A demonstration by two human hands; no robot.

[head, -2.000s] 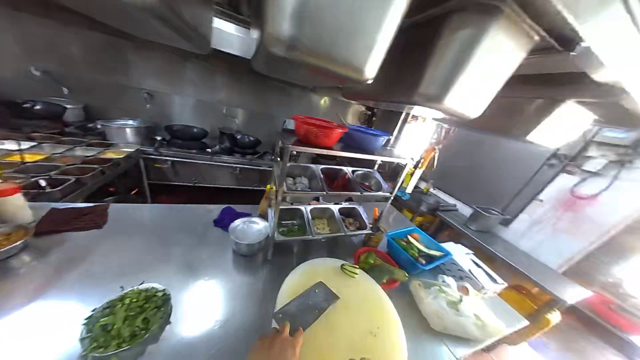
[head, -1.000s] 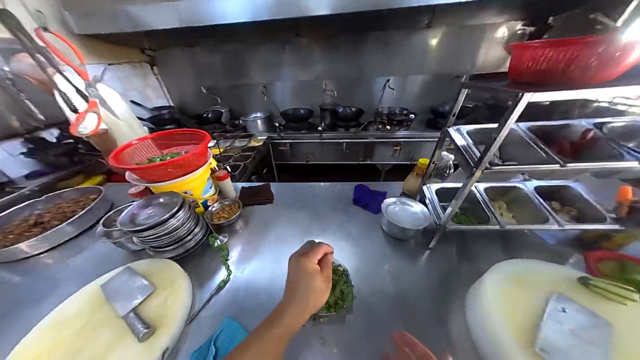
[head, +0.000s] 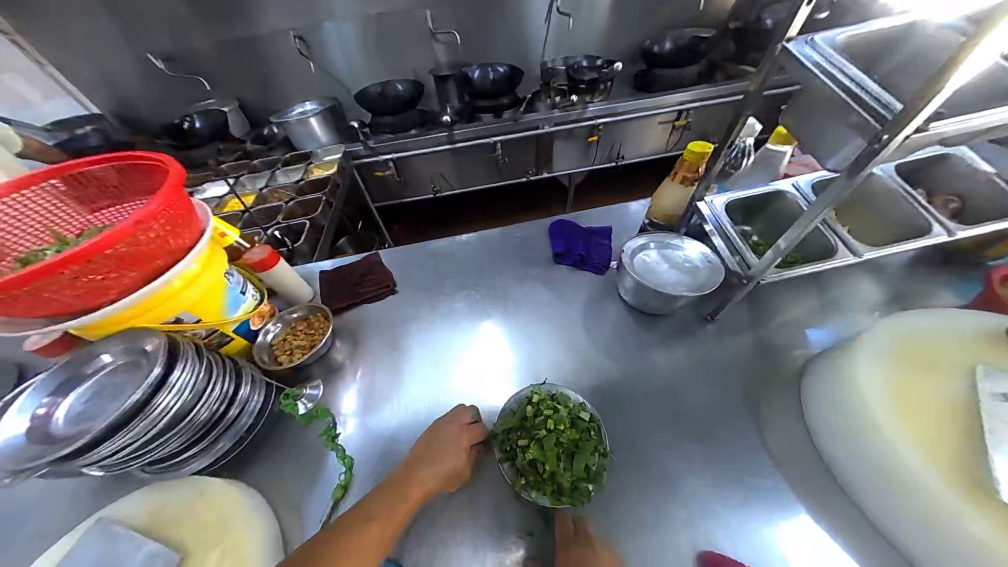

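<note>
A round metal bowl (head: 598, 418) heaped with chopped green leaves (head: 554, 447) stands on the steel counter, low in the middle of the view. My left hand (head: 450, 449) is close at the bowl's left side, fingers curled with the thumb side toward the rim; whether it grips the rim I cannot tell. At the bottom of the view my right hand (head: 581, 542) is just below the bowl's near edge, partly cut off by the frame, and its hold is unclear.
Stacked metal plates (head: 213, 402), a small bowl of brown bits (head: 297, 336) and a red basket (head: 94, 228) are at left. Chopping boards (head: 882, 378) lie either side. A lidded pot (head: 669, 272), purple cloth (head: 580, 246) and tray rack (head: 827, 177) are at right.
The view has swung left, then down toward the bowl of greens. My left hand, above the bowl a second ago, is now at its left side. The cleaver held two seconds ago is out of my hand.
</note>
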